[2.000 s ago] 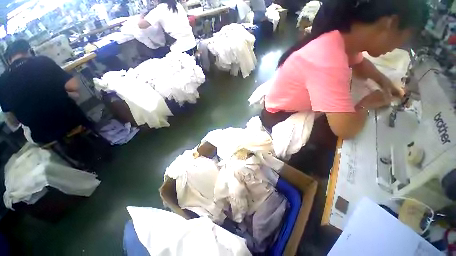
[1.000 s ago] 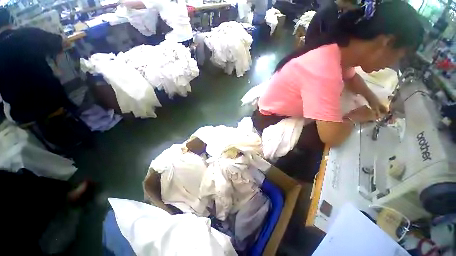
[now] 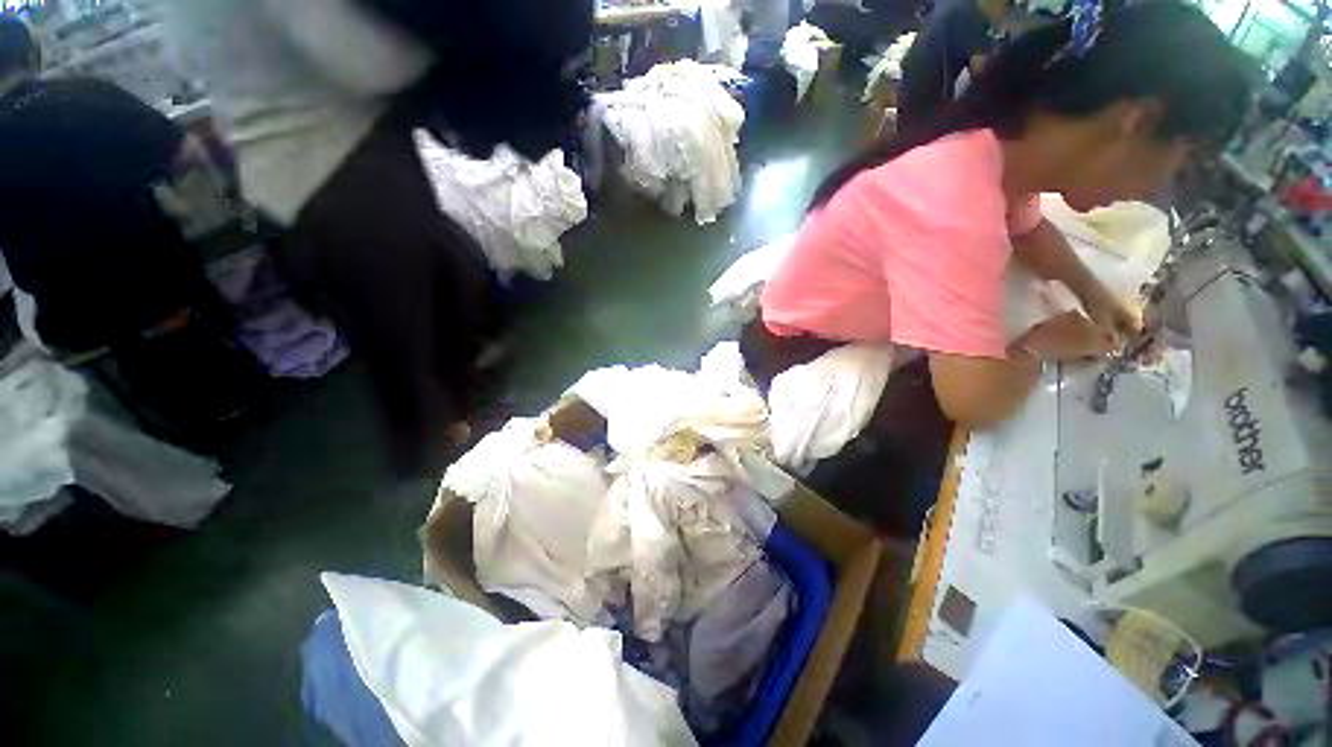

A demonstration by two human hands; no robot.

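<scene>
Neither of my hands is in the picture. A smooth white cloth (image 3: pixel 490 674) lies over blue-clad legs at the bottom edge, its pointed corner to the left. Just beyond it stands a brown work carton (image 3: pixel 852 598) heaped with cream cloth (image 3: pixel 548 511). A blue plastic tub (image 3: pixel 801 628) shows its rim inside the carton's right side. Grey-lilac cloth (image 3: pixel 735 631) lies below the cream heap. A flat white paper sheet (image 3: pixel 1045 693) is at the lower right.
A neighbouring person in a pink shirt (image 3: pixel 935 241) works at a brother sewing machine (image 3: pixel 1220 423) on the right. A yellowish basket (image 3: pixel 1147 649) lies beside the paper. A person in dark trousers (image 3: pixel 387 277) stands in the aisle at left. Pale garment heaps (image 3: pixel 672 134) stand behind.
The view has shifted right and slightly down since the first frame. A walking person has come into the aisle at left, covering part of a garment heap. The neighbour's hands remain at the machine.
</scene>
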